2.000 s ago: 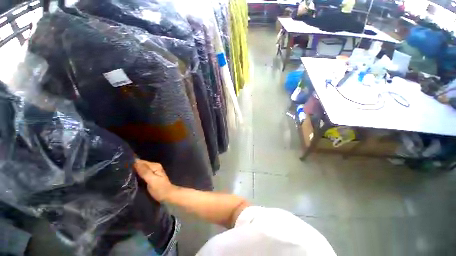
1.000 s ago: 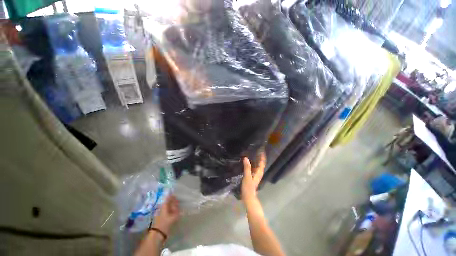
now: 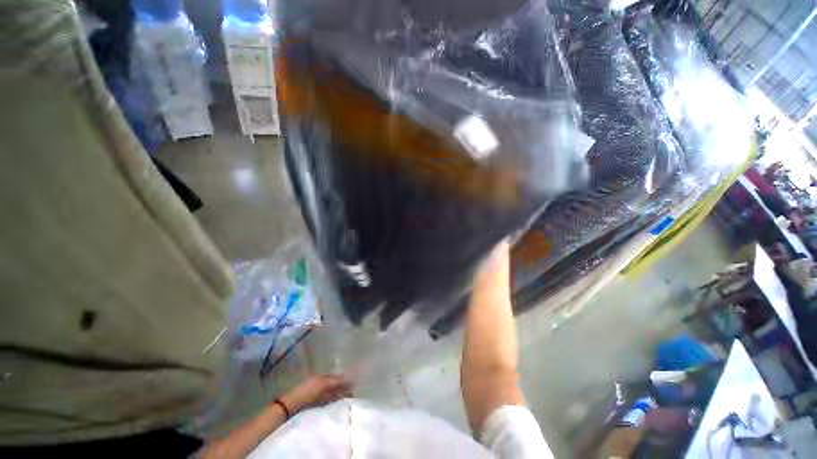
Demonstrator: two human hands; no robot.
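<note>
A black coat [image 3: 394,215] in a clear, wrinkled poly cover hangs in front of me. A blurred orange band [image 3: 367,121] and a white label sticker [image 3: 476,136] show across it. My right hand [image 3: 494,255] is at the coat's lower right side; its fingers are hidden by the coat and film, so its grip cannot be seen. My left hand [image 3: 324,387] is low, below the coat's hem and apart from it. It is blurred, and whether it holds anything cannot be told.
More covered dark coats [image 3: 618,108] hang close on the right, with yellow-green garments [image 3: 690,224] beyond. A large olive-beige garment [image 3: 98,242] fills the left. Crumpled plastic bags [image 3: 269,305] lie on the floor. White stands [image 3: 251,81] are behind; a white worktable [image 3: 739,403] is lower right.
My left hand has moved down, away from the hem. My right hand has moved up and right, behind the coat's side. The coat has swung and its label has come into view.
</note>
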